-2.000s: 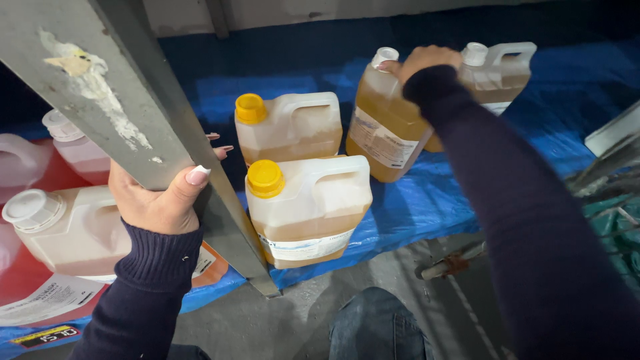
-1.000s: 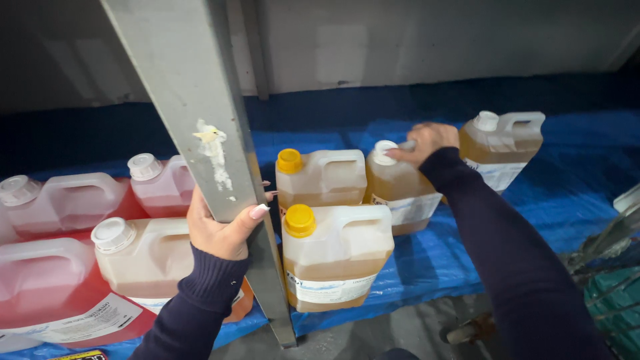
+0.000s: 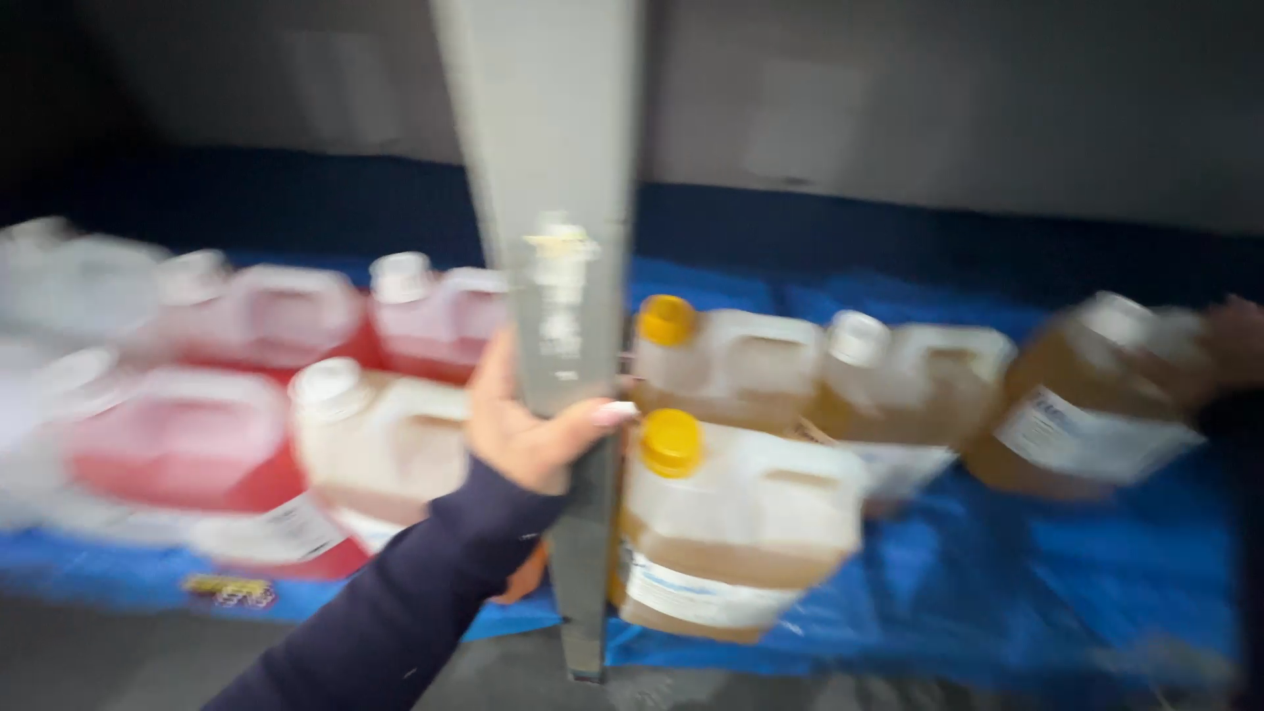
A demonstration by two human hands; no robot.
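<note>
My left hand [image 3: 528,430] is wrapped around a grey metal shelf post [image 3: 553,158]. At the far right edge my right hand [image 3: 1232,346], blurred, is at the handle side of a tilted plastic jug of amber liquid [image 3: 1047,425]; its grip is mostly hidden. Left of that jug stands another amber jug with a white cap [image 3: 918,385]. Two yellow-capped jugs stand just right of the post, one behind [image 3: 760,365] and one in front [image 3: 741,513].
Left of the post are several white-capped jugs of red liquid [image 3: 178,434] and a pale brown one [image 3: 395,444]. Blue plastic sheeting [image 3: 948,583] covers the shelf. A grey wall [image 3: 889,109] rises behind.
My right hand has gone from the middle white-capped jug to the rightmost one, which is now tilted. The middle jug stands beside the rear yellow-capped one. The view has swung.
</note>
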